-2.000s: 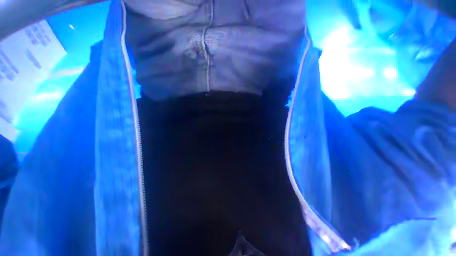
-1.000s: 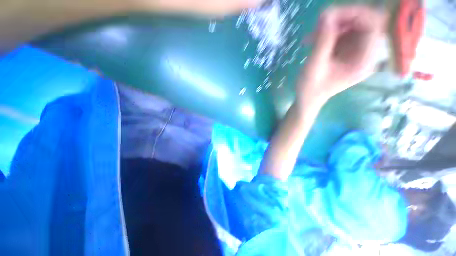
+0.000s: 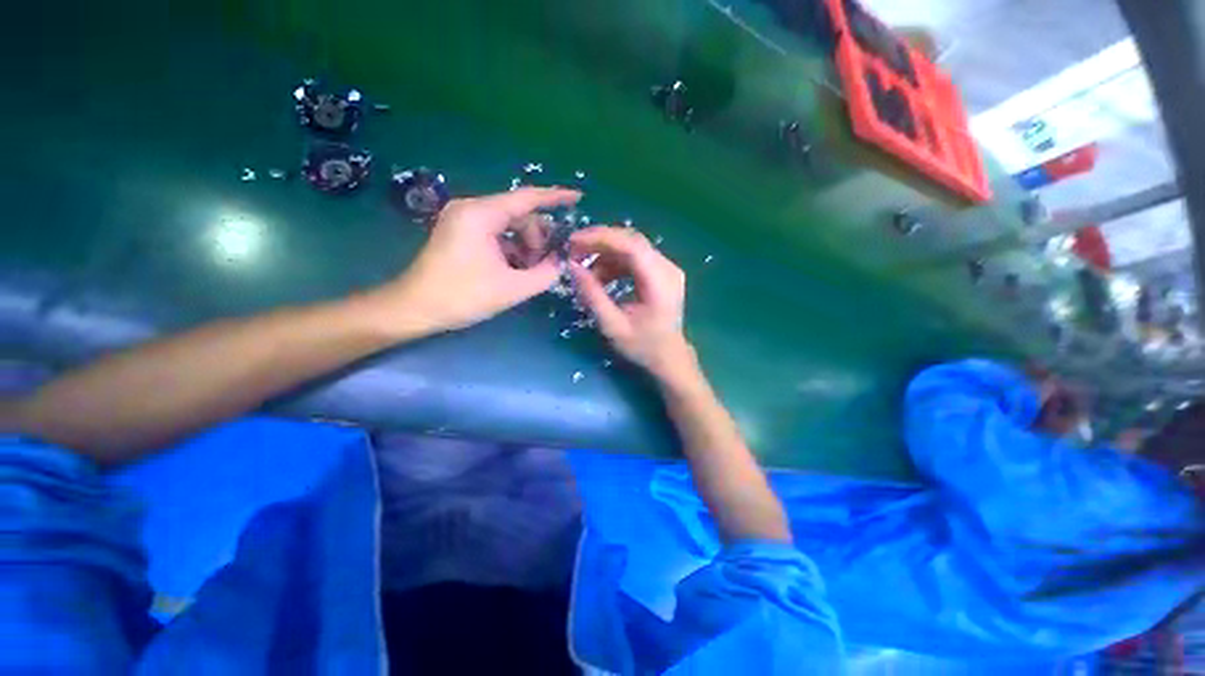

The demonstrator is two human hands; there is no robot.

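My left hand [image 3: 478, 254] and my right hand [image 3: 641, 293] meet over a loose pile of small bright clips [image 3: 578, 314] on the green surface. A small dark unit [image 3: 558, 243] shows between the fingertips of both hands, mostly hidden by them. Whether a clip is also pinched there is too small to tell. Three dark round units with ring-like centres lie left of the pile: one at the back [image 3: 329, 111], one in front of it [image 3: 336, 169], and one beside my left hand [image 3: 422, 194].
The green work surface [image 3: 819, 343] runs across the view. Dark units [image 3: 674, 102] stand spaced along its far strip. A red-orange tray [image 3: 912, 106] with dark parts is at the far right. Another person in a blue smock [image 3: 978, 489] sits at the right.
The view has swung from my lap up to the work surface. Both hands are now together above the clips; a second ago my right hand was blurred, near the tray.
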